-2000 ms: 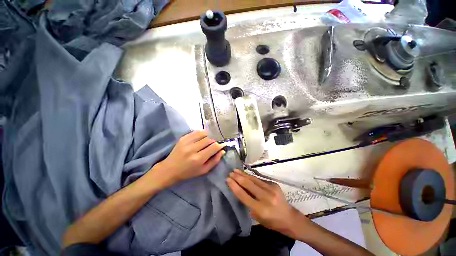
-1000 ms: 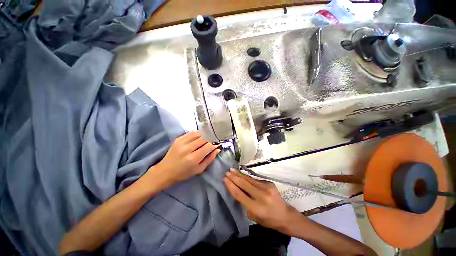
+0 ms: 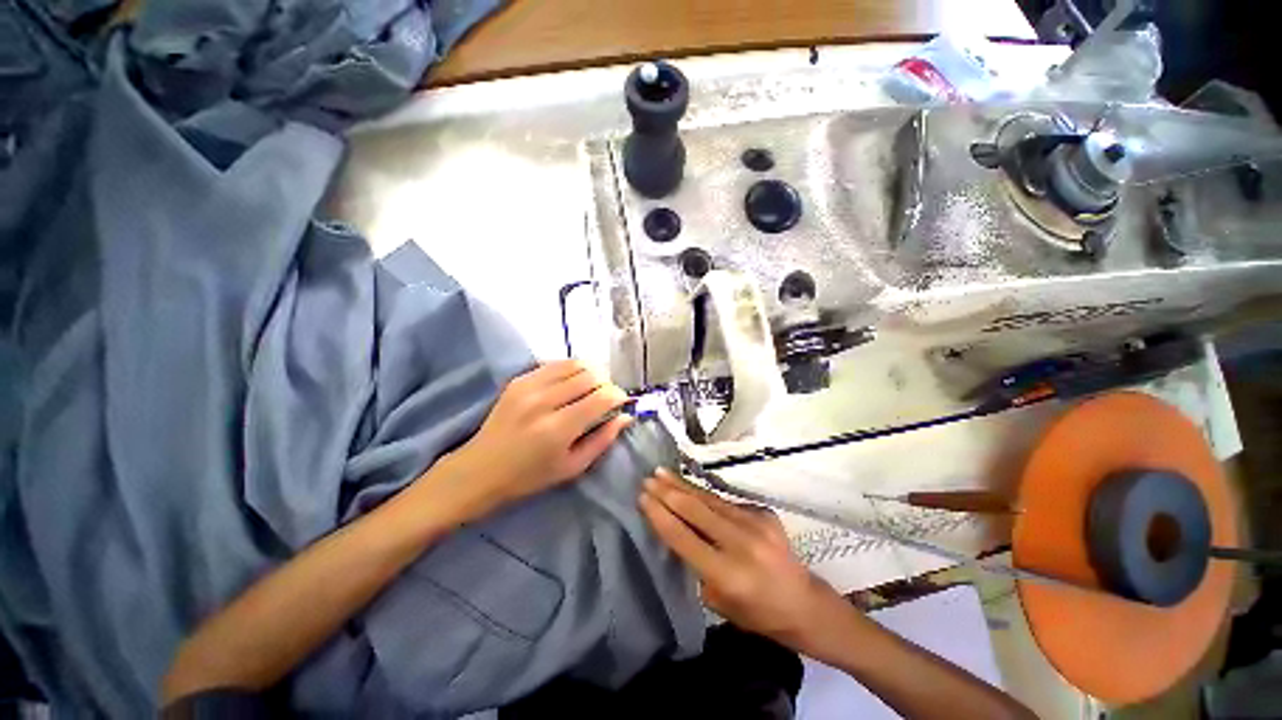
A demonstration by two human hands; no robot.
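Observation:
A large grey garment (image 3: 281, 352) lies in folds left of the sewing machine (image 3: 844, 211) and over the lap. My left hand (image 3: 541, 433) pinches its edge just left of the presser foot (image 3: 654, 411). My right hand (image 3: 731, 549) holds the edge just below and right of the foot, fingertips on the cloth. The narrow grey tape (image 3: 900, 537) runs from the dark roll (image 3: 1111, 521) on the orange disc (image 3: 1054, 605) to the needle area. The needle tip is hidden by the machine's guard and my fingers.
A brown-handled pointed tool (image 3: 956, 499) lies on the bed near the disc. A dark tool with a red-orange touch (image 3: 1047, 387) lies by the machine base. A clear plastic bag (image 3: 942, 78) is behind the machine. A brown wooden tabletop (image 3: 633, 31) lies beyond.
The view has shifted a little, so the machine head sits further right against the cloth. Both hands keep nearly the same place at the garment edge.

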